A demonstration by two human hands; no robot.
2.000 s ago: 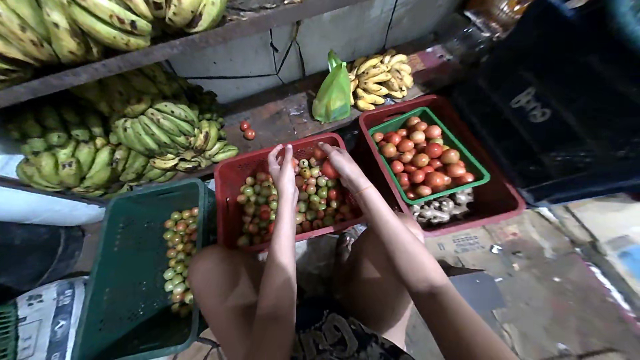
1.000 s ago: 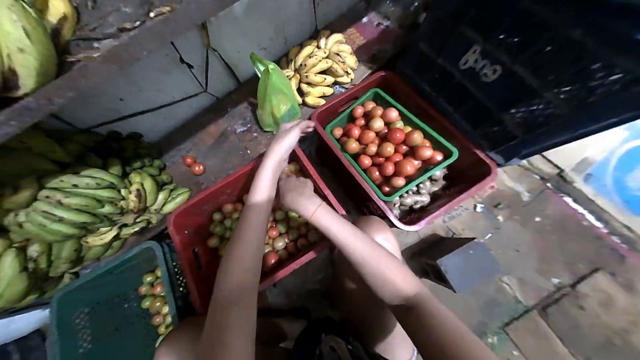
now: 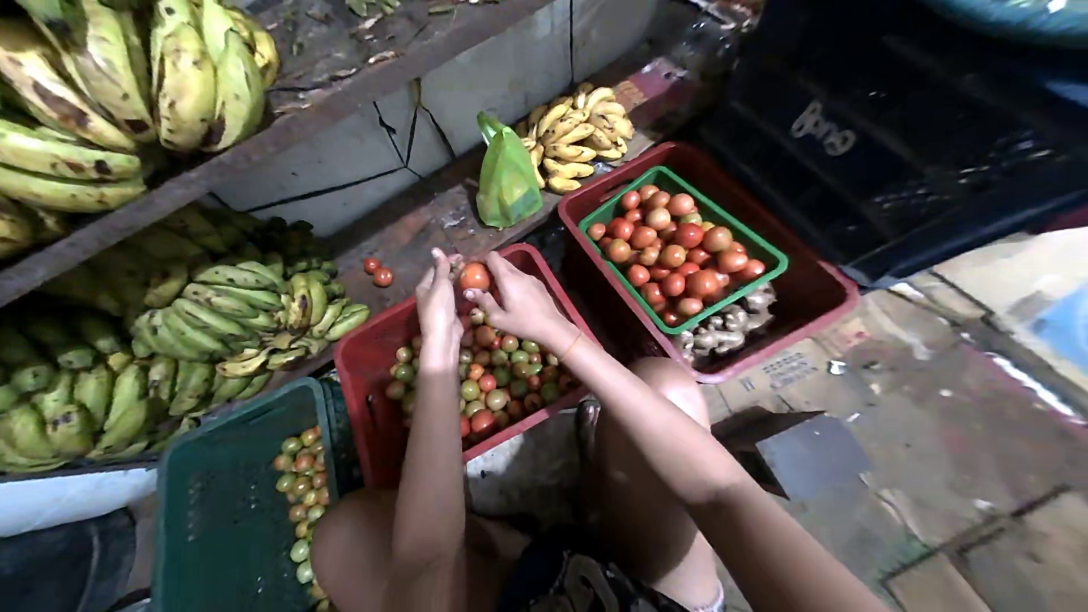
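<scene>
Over a red plastic crate (image 3: 361,399) of green and red tomatoes (image 3: 497,374), my two hands are close together. An orange-red tomato (image 3: 474,275) shows between them. My right hand (image 3: 523,302) has its fingers curved round the near side of that tomato. My left hand (image 3: 439,297) is upright beside it, fingers raised; whether its palm holds anything is hidden. To the right, a green basket (image 3: 693,191) of redder tomatoes (image 3: 671,255) sits inside another red crate (image 3: 837,293), above some ginger roots (image 3: 731,327).
A dark green crate (image 3: 238,501) with small tomatoes stands at the left. Green bananas (image 3: 212,314) fill the low shelf, with more above. Two tomatoes (image 3: 378,272), a green plastic bag (image 3: 507,178) and yellow bananas (image 3: 578,136) lie on the ledge. A grey box (image 3: 812,455) is on the floor.
My hands, crossed near the crate's far right corner a second ago, are now side by side over its far edge, with a tomato showing between them. The view has shifted.
</scene>
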